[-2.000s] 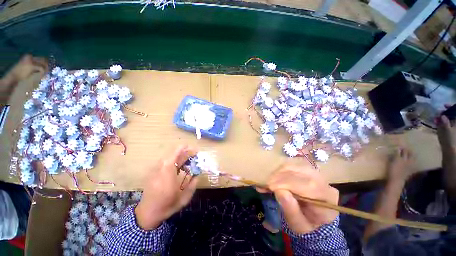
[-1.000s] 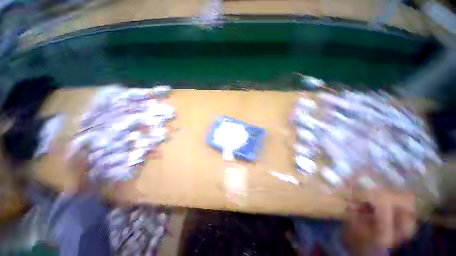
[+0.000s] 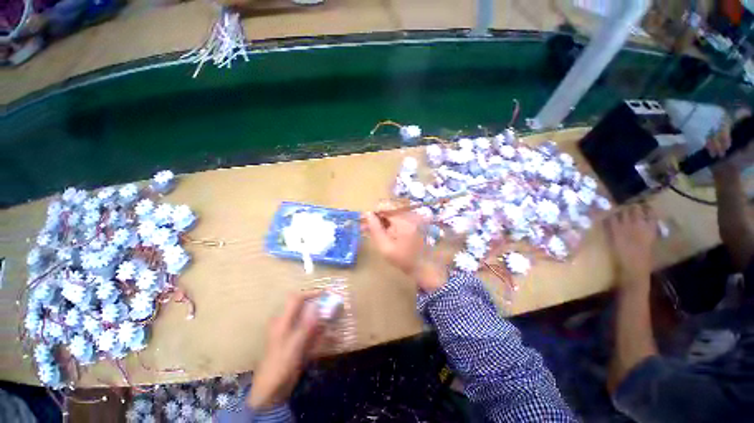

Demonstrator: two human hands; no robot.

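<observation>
My left hand (image 3: 289, 343) holds a small wired motor with a white toothed top (image 3: 329, 306) low over the bench, just in front of the blue paste tub (image 3: 341, 248). My right hand (image 3: 398, 237) grips the brush (image 3: 438, 197) at the tub's right side. The brush's thin handle points right over the right pile; its tip is at the tub's right edge and not clearly seen. White paste (image 3: 309, 233) is heaped in the tub and runs over its front rim.
Piles of motors lie left (image 3: 97, 277) and right (image 3: 504, 194) on the tan bench (image 3: 223, 306). An open box of parts (image 3: 186, 402) is below the left edge. A green belt (image 3: 273, 103) runs behind. At right are a black device (image 3: 622, 149) and another person's hands (image 3: 632, 235).
The view has swung and is sharper than one second ago. Compared with two seconds ago, my right hand and brush have moved from the motor to the tub; my left hand still holds a motor.
</observation>
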